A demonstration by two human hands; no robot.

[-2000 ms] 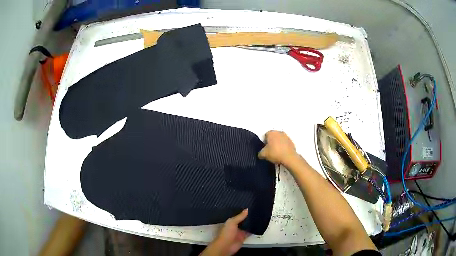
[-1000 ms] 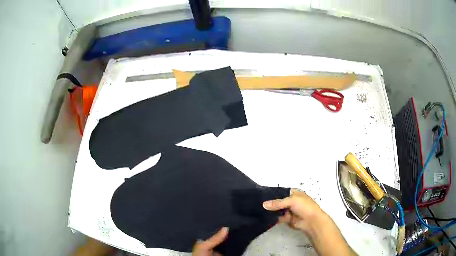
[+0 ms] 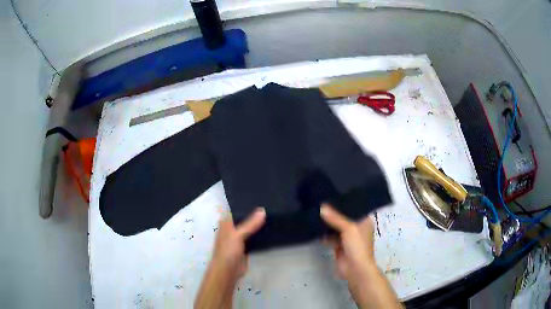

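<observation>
A black knit panel (image 3: 284, 151) is held up over the table, slightly blurred, its near edge between my two hands. My left hand (image 3: 238, 238) grips the near edge toward its left corner, thumb on top. My right hand (image 3: 347, 235) grips the same edge further right, thumb on top. The panel's far part overlaps a second black panel (image 3: 157, 175), which lies on the white table (image 3: 163, 265) at the left with its rounded end showing. The fingers under the cloth are hidden.
A steam iron (image 3: 438, 187) with a yellow handle rests at the right on a dark pad (image 3: 471, 220). Red-handled shears (image 3: 377, 102), a tan card strip (image 3: 362, 83) and a steel ruler (image 3: 158, 114) lie at the back. A red-and-black unit (image 3: 498, 142) stands right of the table.
The held panel has been lifted off the near left of the table and turned, its far part now over the second panel. Both hands now grip its near edge side by side. The camera view has shifted.
</observation>
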